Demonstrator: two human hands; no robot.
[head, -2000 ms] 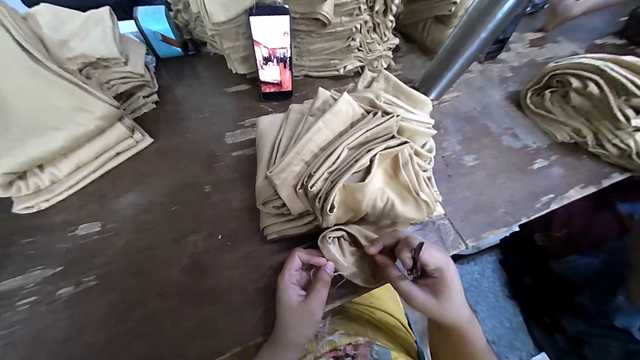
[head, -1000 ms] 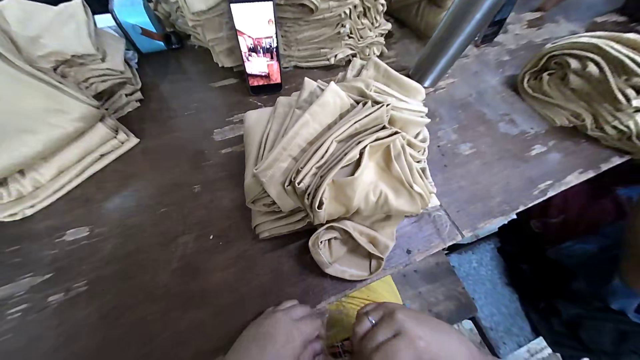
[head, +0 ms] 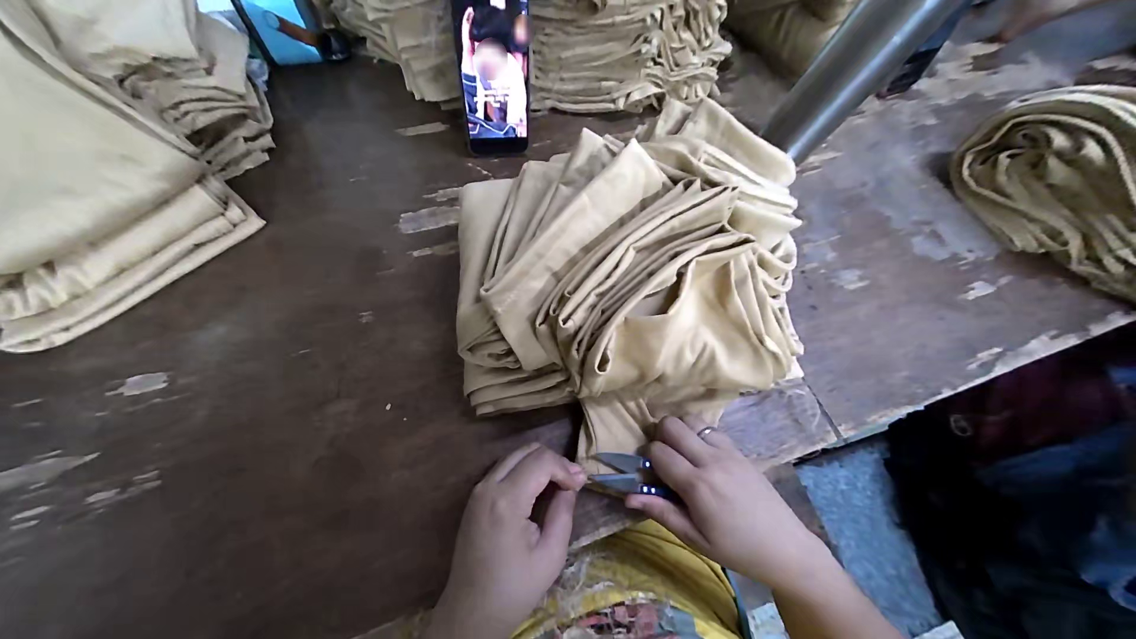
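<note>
A bundle of folded beige cloth pieces [head: 612, 275] lies near the table's front edge, with one piece [head: 617, 430] hanging toward me. My right hand [head: 710, 488], with a ring on one finger, holds thread snips [head: 626, 475], whose blades are apart and point left at the lower edge of that piece. My left hand [head: 524, 506] pinches at the cloth's lower corner beside the blade tips; whether it grips cloth or a thread is too small to tell.
A lit phone [head: 495, 80] stands behind the bundle, before stacks of beige cloth [head: 621, 53]. A metal pole [head: 852, 71] rises behind right. More folded cloth lies left [head: 98, 195] and right [head: 1056, 186]. The worn wooden table [head: 293, 426] ends in front of me.
One second ago both hands were low at the table's front edge, off the cloth; now they are up at its hanging piece. The rounded cloth opening seen then now hangs flatter, and the snips show plainly.
</note>
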